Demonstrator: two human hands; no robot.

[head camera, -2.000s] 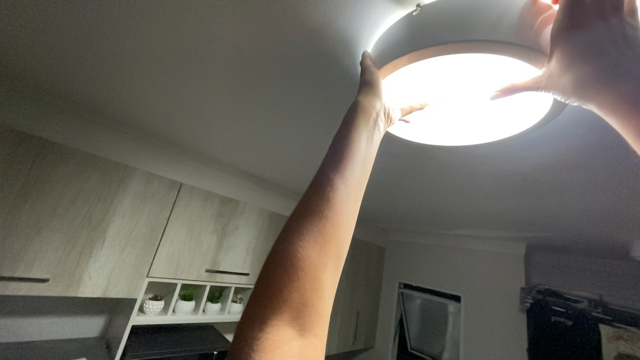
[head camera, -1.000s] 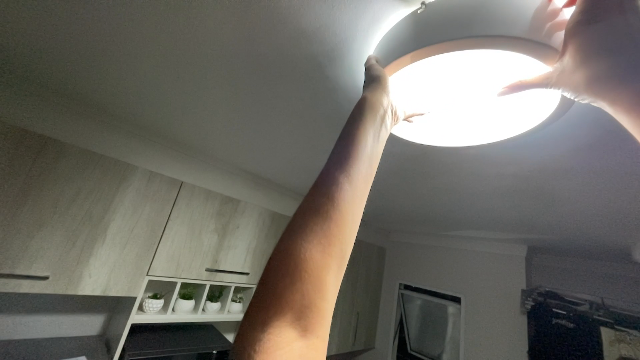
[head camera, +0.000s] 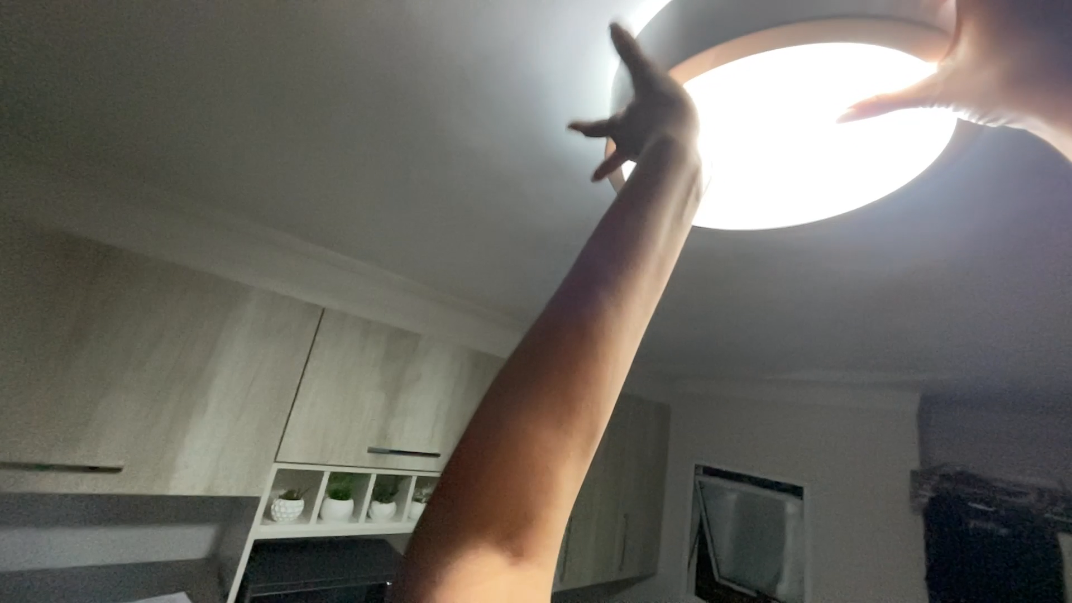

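A round, lit ceiling light (head camera: 804, 142) glows white at the upper right, its rim close to the ceiling. At its left side my left hand (head camera: 653, 113) is raised with the fingers spread, nothing in its grasp; whether the palm touches the rim cannot be told. My right hand (head camera: 963, 75) reaches in from the right edge, its thumb lying across the lit face and its other fingers up by the rim, partly cut off by the frame. It supports the light at that side.
Wood-grain wall cupboards (head camera: 394, 394) line the left, above a white cubby shelf (head camera: 335, 529) with several small potted plants. A tilted window (head camera: 749, 532) is at the lower right, beside dark hanging clothes (head camera: 992, 536). Ceiling moulding (head camera: 318, 276) runs above the cupboards.
My left hand, earlier gripping the light's left rim, has let go and its fingers now spread outward to the left. My right hand stays at the right side of the light.
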